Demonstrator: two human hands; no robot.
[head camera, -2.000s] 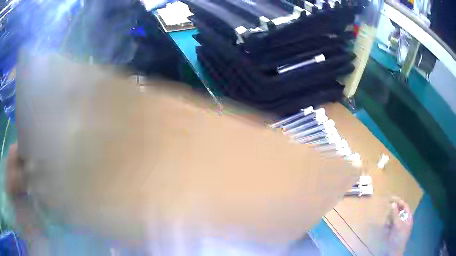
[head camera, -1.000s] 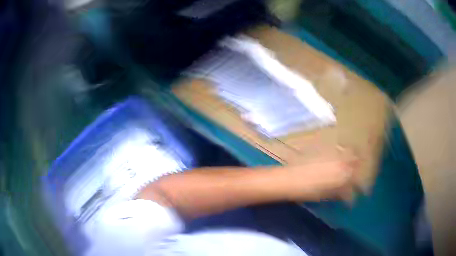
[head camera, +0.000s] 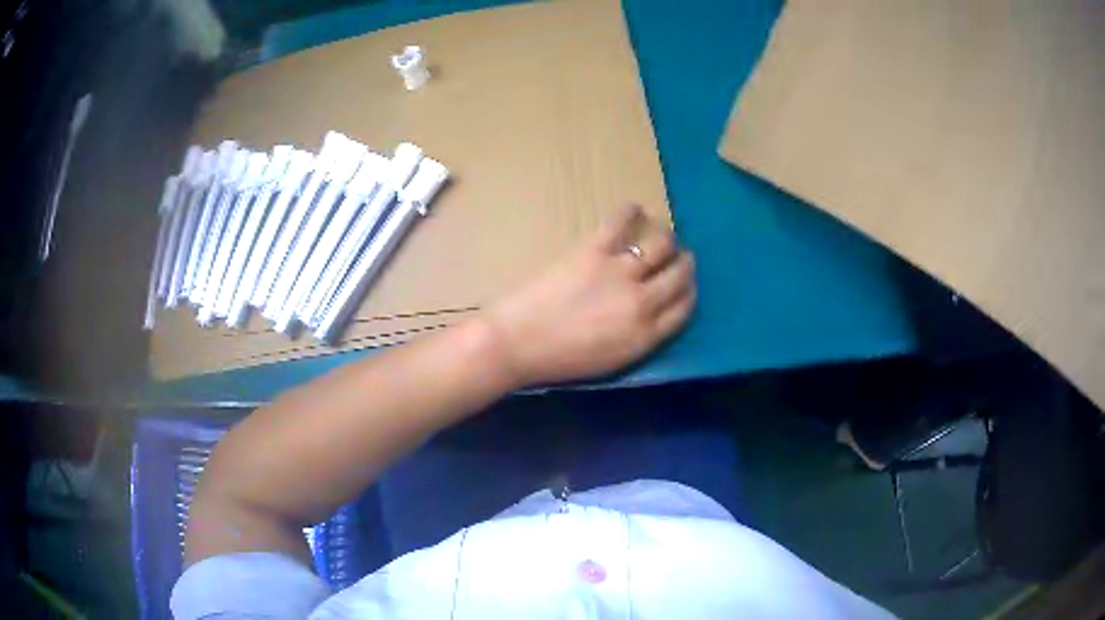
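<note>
My left hand (head camera: 594, 297) rests palm down near the right edge of the brown cardboard sheet (head camera: 521, 145) on the bench. Its fingers are curled, with a small shiny spot, perhaps a ring, on one finger; whether anything is under them is hidden. Several silver tubes with white end fittings (head camera: 285, 242) lie in a slanting row left of my hand, heads away from me. A loose white fitting (head camera: 412, 68) stands beyond them. A second cardboard sheet (head camera: 921, 133) is at the upper right. My right hand is not in view.
The teal bench top (head camera: 776, 279) shows between the two sheets. A blue crate (head camera: 155, 521) with tubes inside is below the bench edge at the lower left. Dark blurred shapes fill the left side. A dark object, perhaps a stool, is on the floor at the lower right.
The view has turned. The large sheet that covered the left and centre is now at the right. My left arm now reaches across to the bench sheet, and the tubes show uncovered.
</note>
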